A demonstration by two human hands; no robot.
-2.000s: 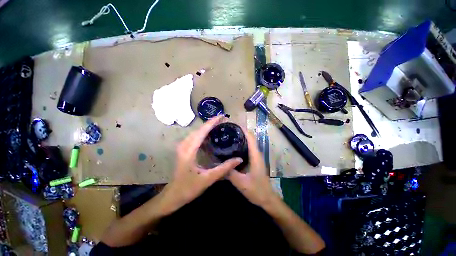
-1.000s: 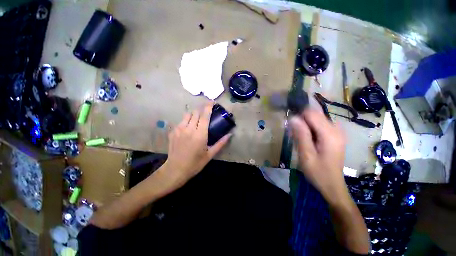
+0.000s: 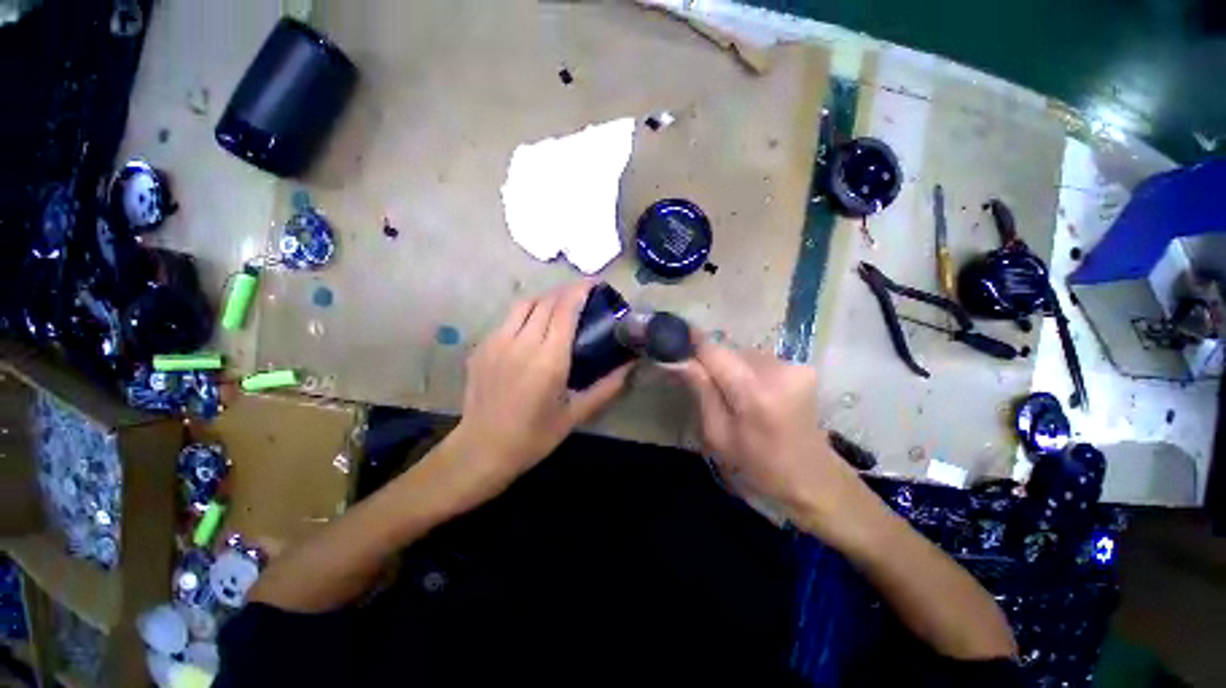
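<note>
My left hand [image 3: 522, 374] holds a black cylindrical housing [image 3: 596, 339] on its side on the cardboard in front of me. My right hand [image 3: 760, 419] is shut on the mallet; the mallet head [image 3: 666, 336] is at the housing's right end and seems to touch it. The handle end shows below my right hand. A black end cap [image 3: 674, 238] lies flat just beyond the housing. A white irregular cloth or sheet [image 3: 567, 194] lies left of the cap.
Another black housing [image 3: 287, 97] lies at the upper left. Green cells [image 3: 241, 298] and cardboard bins [image 3: 84, 464] are at left. A round module [image 3: 863, 176], pliers [image 3: 893, 317], another cap [image 3: 1003, 281] and a blue-sided box [image 3: 1154, 255] are at right.
My right hand has taken the mallet from the bench and brought it left to the housing. My left hand has kept the housing, now on its side. The view has shifted.
</note>
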